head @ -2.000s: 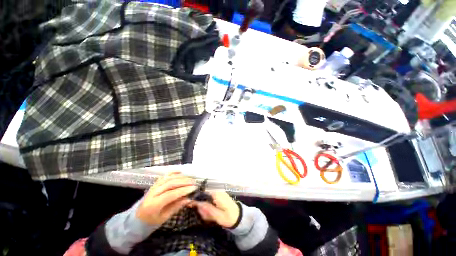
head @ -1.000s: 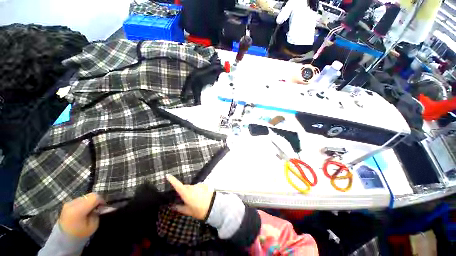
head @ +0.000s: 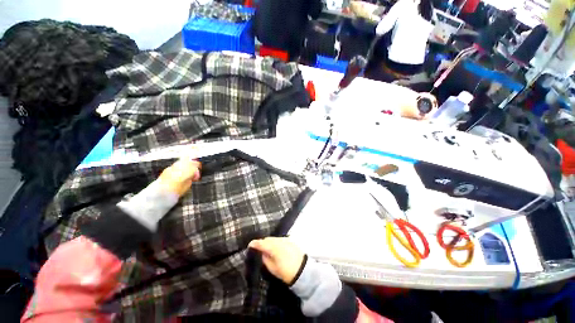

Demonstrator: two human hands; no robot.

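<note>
A plaid garment panel (head: 220, 208) with black-trimmed seams lies over the table's left part and hangs over its front edge. My left hand (head: 181, 176) grips its upper black-trimmed edge. My right hand (head: 280, 257) pinches the black binding (head: 255, 277) near the table's front edge. The panel's right corner lies close to the needle area (head: 323, 173) of the white sewing machine (head: 441, 142). More plaid cloth (head: 189, 94) lies behind, with white table between it and the panel.
Two pairs of scissors, one (head: 408, 241) and another (head: 455, 244), lie right of the needle. A thread cone (head: 426, 103) stands behind the machine head. A dark fabric heap (head: 57, 63) is at far left, a blue crate (head: 217, 36) behind. A person in white (head: 410, 31) is at the back.
My left hand has moved up and right across the table with the panel's edge. The panel has separated from the cloth behind. My right hand has moved from a pointing pose to pinching the binding.
</note>
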